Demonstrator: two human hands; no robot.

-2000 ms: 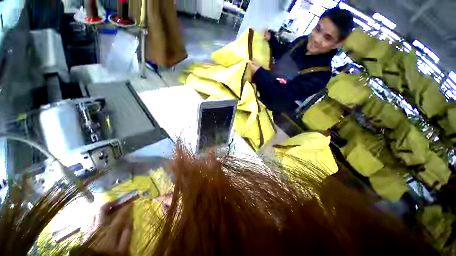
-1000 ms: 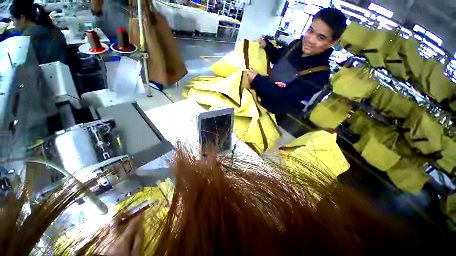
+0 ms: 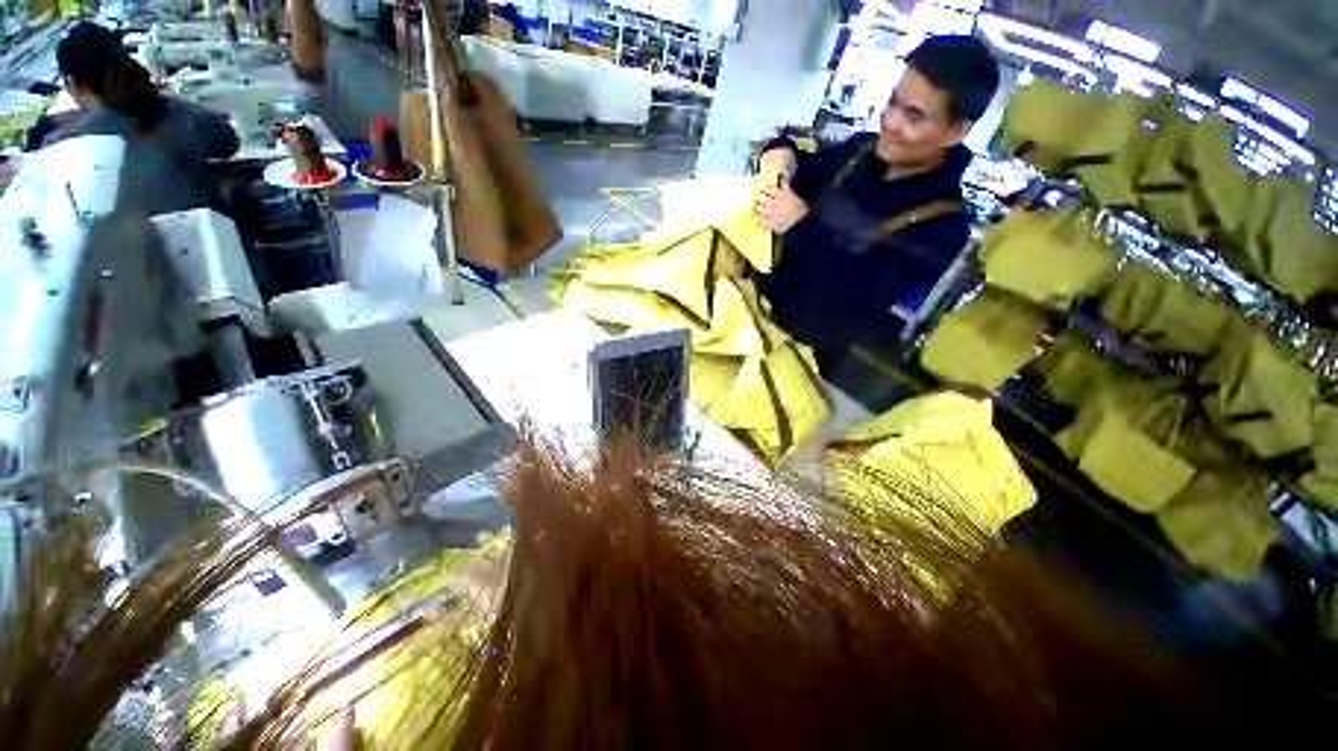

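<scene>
A yellow bag panel (image 3: 426, 646) lies at the lower left, largely behind strands of hair. A dark brown strip (image 3: 374, 646) runs slantwise over it. The white sewing machine head (image 3: 88, 323) stands at the left, with its metal mechanism (image 3: 316, 418) above the panel. A small skin-coloured patch at the bottom edge may be a fingertip. I cannot tell which hand it belongs to or what it does. Otherwise hair and the picture's edge hide both my hands.
A control screen (image 3: 640, 393) stands on the white table (image 3: 514, 360). Yellow bags (image 3: 734, 330) are piled beyond it, and another bag (image 3: 954, 462) lies right. A person (image 3: 880, 220) stands behind the pile. Thread cones (image 3: 305, 151) stand behind the machine. Yellow bags hang at the right.
The hand visible near the brown strip earlier is now almost out of sight. The standing person has lowered the raised yellow bag and brought their hands together. The view has shifted slightly.
</scene>
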